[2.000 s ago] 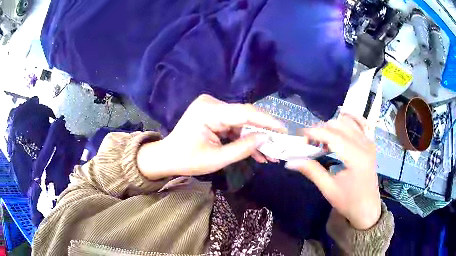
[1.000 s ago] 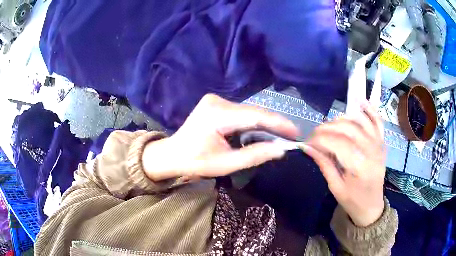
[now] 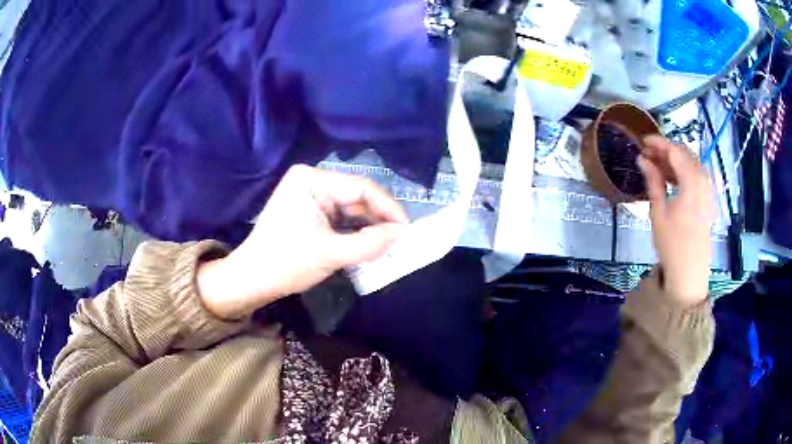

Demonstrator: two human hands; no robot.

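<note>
My left hand [image 3: 326, 230] pinches the end of a white tape [image 3: 424, 244] between thumb and fingers in front of the table edge. The tape runs right, loops up over the ruler scale and hangs down over the table's front edge. My right hand [image 3: 682, 204] is at the brown round container [image 3: 601, 165], its fingertips at the right rim over small dark items. Whether the fingertips hold anything cannot be told. Navy fabric [image 3: 217, 104] lies heaped over the table at the left and centre.
The machine's pale body with a yellow sticker [image 3: 554, 68] stands behind the tape. A blue part [image 3: 702, 35] is at the upper right. The ruler scale [image 3: 564, 208] runs along the table front. Striped cloth [image 3: 599, 276] hangs below the edge. Dark bundles lie at lower left.
My right hand has left the white tape and moved right to the brown container. My left hand still holds the tape, now stretched out into view. The camera view has shifted right.
</note>
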